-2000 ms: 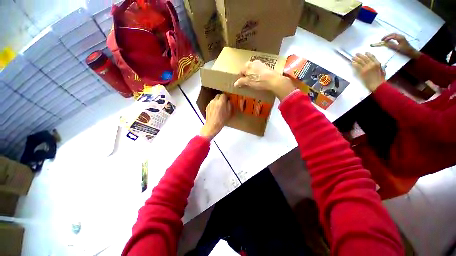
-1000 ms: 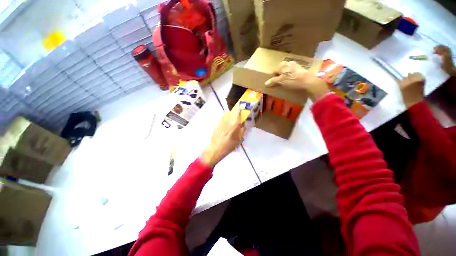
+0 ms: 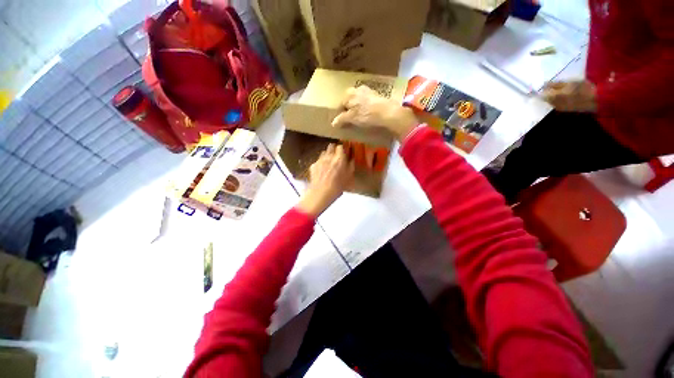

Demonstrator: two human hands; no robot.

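Note:
A brown carton [image 3: 299, 114] stands open towards me on the white bench. My right hand [image 3: 369, 111] rests on the carton's raised flap, fingers bent over it. My left hand [image 3: 331, 173] reaches into the carton's opening beside orange retail boxes [image 3: 367, 157]; its fingertips are partly hidden, so I cannot tell if it grips one. Two white and yellow retail boxes [image 3: 235, 177] lie side by side left of the carton. Another retail box [image 3: 454, 111], orange and black, lies to its right.
A slim greenish cutter or strip [image 3: 208, 266] lies at left. A red bag [image 3: 203, 81] and red flask [image 3: 140, 111] stand at the back, beside large cartons [image 3: 366, 37]. A person in red [image 3: 639, 88] stands at right by a red stool [image 3: 573, 221]. A black cloth or cap [image 3: 55, 235] lies far left.
A second retail box, earlier in my left hand, now lies beside the first at left. My left hand is back at the carton. The person at right has stood up. The view has shifted.

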